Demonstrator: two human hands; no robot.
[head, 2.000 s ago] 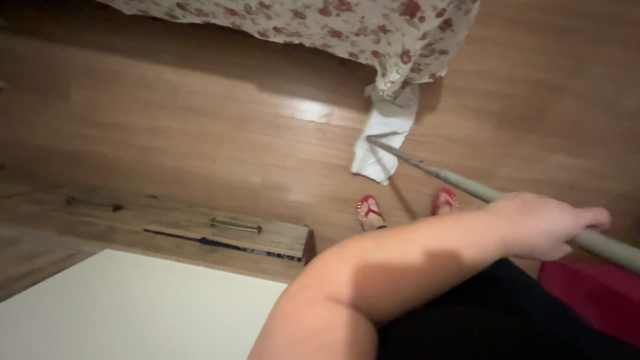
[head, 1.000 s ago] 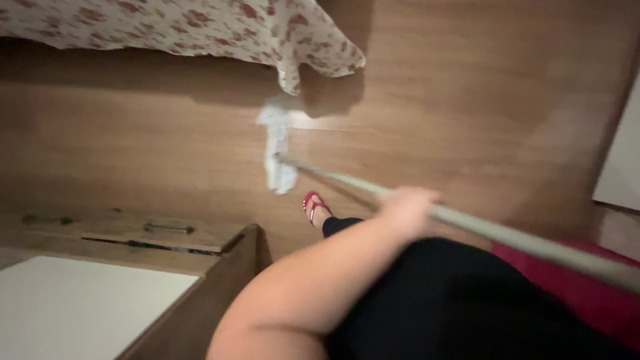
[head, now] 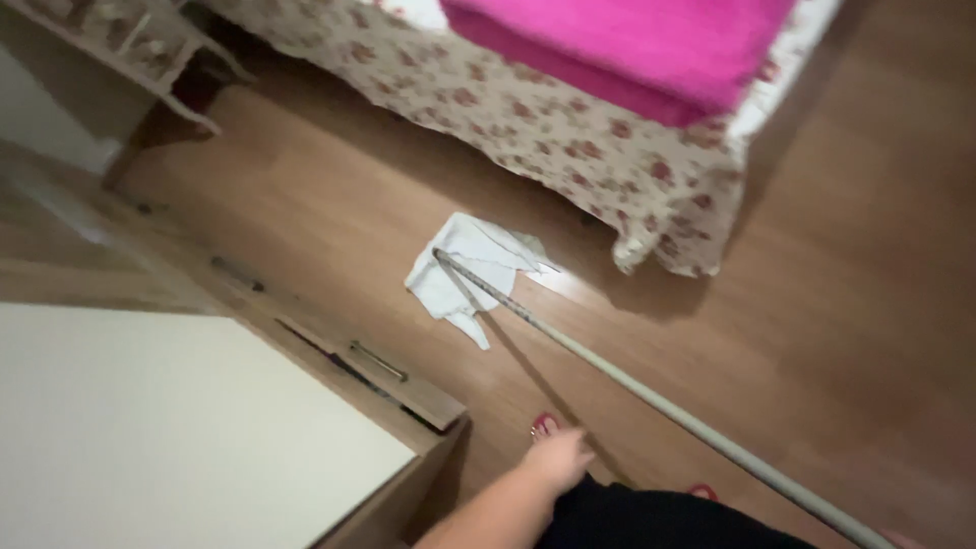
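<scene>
A long pale pole [head: 648, 393] slants from the lower right down to a white cloth [head: 473, 267] spread on the wood-look floor. The pole's far end rests on the cloth, whose edges are crumpled. My left hand [head: 560, 459] is off the pole, low in the middle of the view above a foot in a red flip-flop [head: 544, 424]; its fingers look curled, and whether it holds anything is hidden. At the bottom right edge, a small part of my right hand [head: 900, 538] shows beside the pole; its grip is mostly out of view.
A bed with a floral cover [head: 549, 145] and a pink blanket [head: 633, 53] stands at the top. Along the left runs a wooden drawer unit [head: 374, 381] with metal handles, beside a white surface [head: 168, 427]. White furniture with thin legs [head: 152, 53] is at the upper left.
My left hand has let go of the pole, which it held in both earlier frames. The cloth, long and narrow before, lies more spread out. The view has turned and shifted.
</scene>
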